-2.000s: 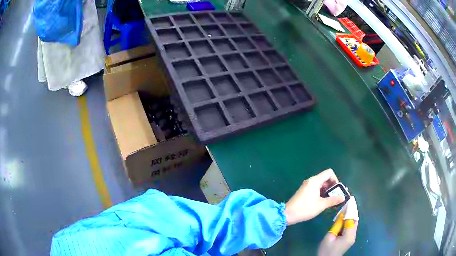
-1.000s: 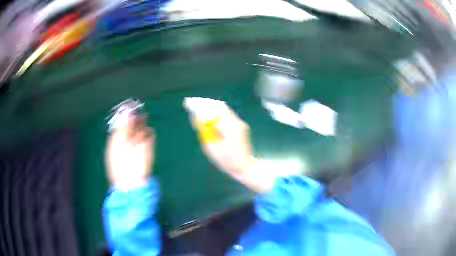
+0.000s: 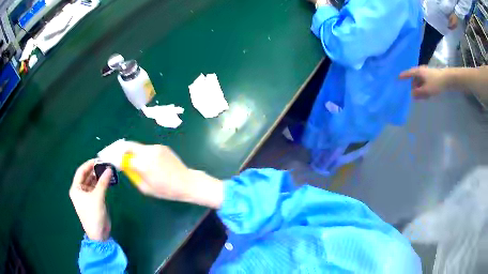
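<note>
My left hand point(image 3: 91, 199) holds a small square watch head point(image 3: 106, 174) with a dark face between thumb and fingers, at lower left above the green mat. My right hand point(image 3: 159, 170) is just right of it, with yellow finger cots point(image 3: 130, 168) on its fingers. It holds a white wipe point(image 3: 112, 152) at the fingertips, by the upper edge of the watch head. I cannot tell if the wipe touches it.
A white bottle point(image 3: 136, 84) with a silver lid stands on the green mat point(image 3: 176, 37). A crumpled wipe point(image 3: 165, 115) and a flat one point(image 3: 208, 96) lie near it. A person in a blue smock point(image 3: 369, 59) is at upper right; another person's hand point(image 3: 425, 81) reaches in.
The view has swung right, so the black tray and cardboard box have left it and the bottle and neighbour show. My hands, apart one second ago, are close together again at the watch head.
</note>
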